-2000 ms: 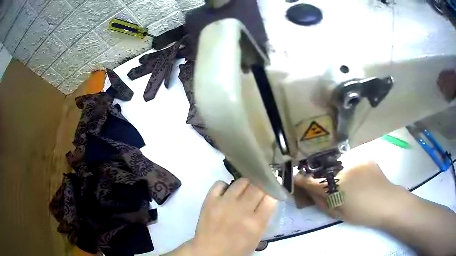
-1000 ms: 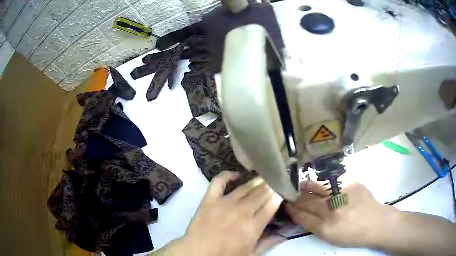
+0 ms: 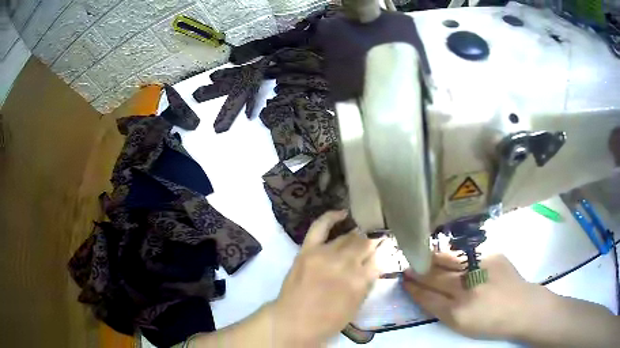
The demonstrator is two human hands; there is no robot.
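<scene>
A dark patterned fabric piece (image 3: 304, 194) lies left of the cream-white sewing machine head (image 3: 469, 122). My left hand (image 3: 333, 279) is at its lower end, with the thumb and fingers on the dark cloth. My right hand (image 3: 469, 292) lies on the bed under the needle area, partly behind the thread tension knob (image 3: 476, 277). The fingertips of my right hand are near the bright lamp light; whether they hold cloth is hidden. The needle and presser foot are mostly hidden by the machine head.
A loose pile of dark patterned pieces (image 3: 160, 231) lies on the left. Narrow pointed pieces (image 3: 238, 98) lie near the wall. A yellow-black screwdriver (image 3: 197, 30) is by the wall. A green tool (image 3: 547, 212) and blue-handled snips (image 3: 593, 228) lie right of the needle area.
The view has shifted, so the machine appears further right. The patterned piece behind the machine head has come into fuller view. The dark cloth seen between my hands a second ago no longer shows there.
</scene>
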